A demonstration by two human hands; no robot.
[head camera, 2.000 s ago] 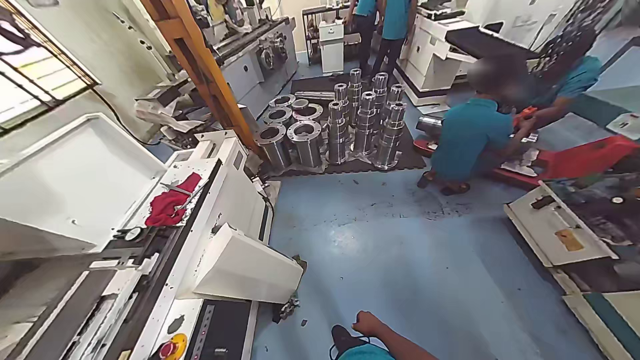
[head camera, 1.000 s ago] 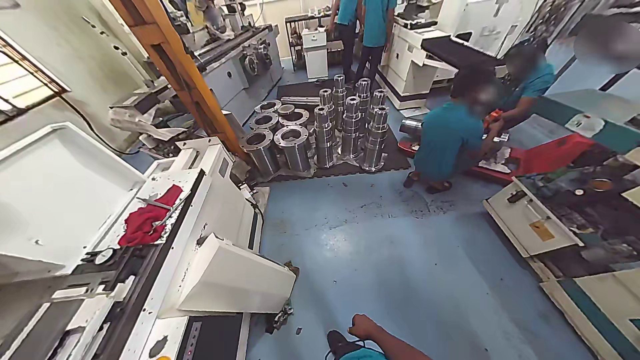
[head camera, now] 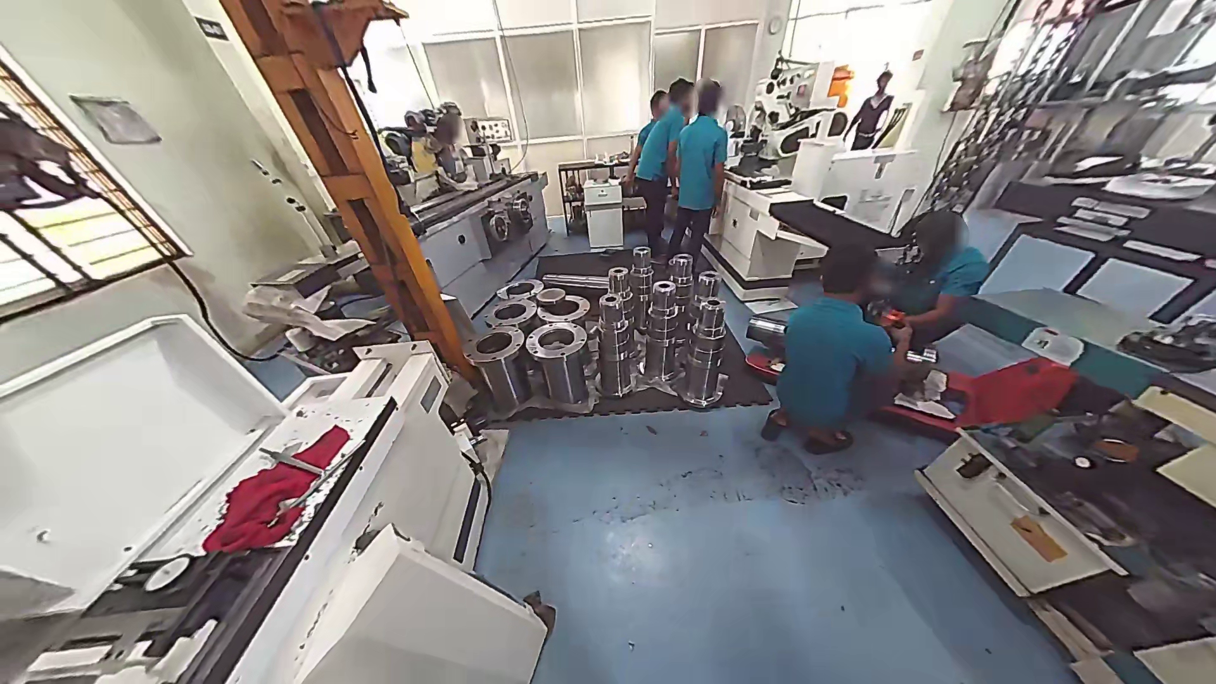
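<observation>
Neither my left hand nor my right hand shows in the head view, so what they hold or touch is hidden. Ahead, on a black floor mat [head camera: 750, 380], stand several flanged metal cylinders [head camera: 560, 369] with open bores, and to their right several upright stepped metal shafts [head camera: 705, 361]. At the left, a red cloth [head camera: 261, 499] lies on a white machine, with a metal tool [head camera: 292, 462] resting on it.
An orange steel column [head camera: 366, 204] rises behind the left machine, whose white housing [head camera: 418, 617] juts toward the blue floor [head camera: 684, 551]. Right of the mat a person crouches [head camera: 826, 356] beside a red tray [head camera: 1021, 389]. Several people stand at the back.
One hand, seen at the bottom edge in both earlier frames, has left the view. The view has tilted upward, showing more of the back of the workshop.
</observation>
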